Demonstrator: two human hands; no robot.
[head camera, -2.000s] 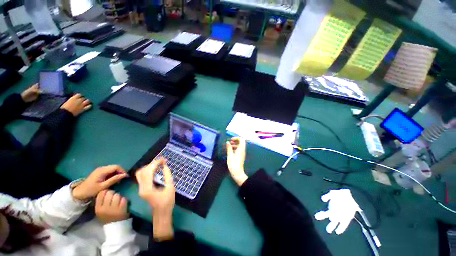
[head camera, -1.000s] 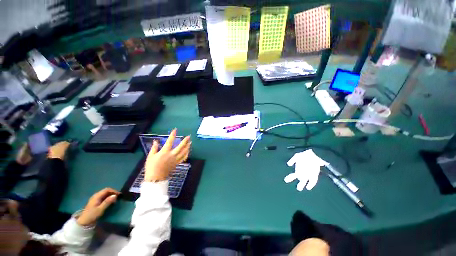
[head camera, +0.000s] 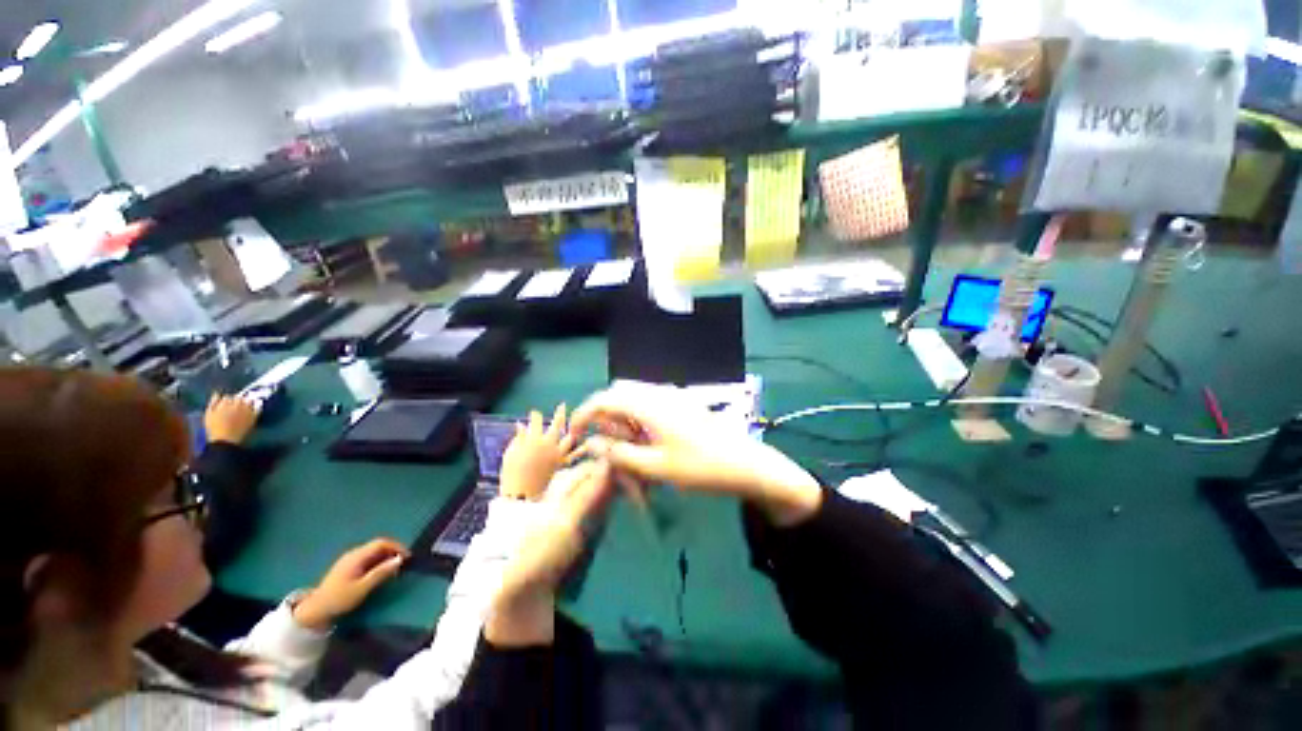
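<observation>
My left hand (head camera: 550, 540) and my right hand (head camera: 693, 450), both in black sleeves, are raised in front of me with their fingers meeting. They are blurred, and I cannot tell what is between the fingertips. A thin dark cable (head camera: 683, 578) shows below my right hand; I cannot tell whether it is held. The small laptop (head camera: 464, 521) stands open on its black pad, partly hidden behind a white-sleeved arm and another person's hand (head camera: 531, 460) near its screen.
A person in white sits close on my left. Stacked dark slabs (head camera: 454, 357) lie at the back left. On the right are a white glove (head camera: 882, 493), a long pen-like tool (head camera: 985, 571), a white power strip (head camera: 935, 359), a blue-lit display (head camera: 995, 306) and looped cables.
The view has tilted up. My hands have left the laptop and come together in front of me. The neighbour's hand has reached across to the laptop's screen.
</observation>
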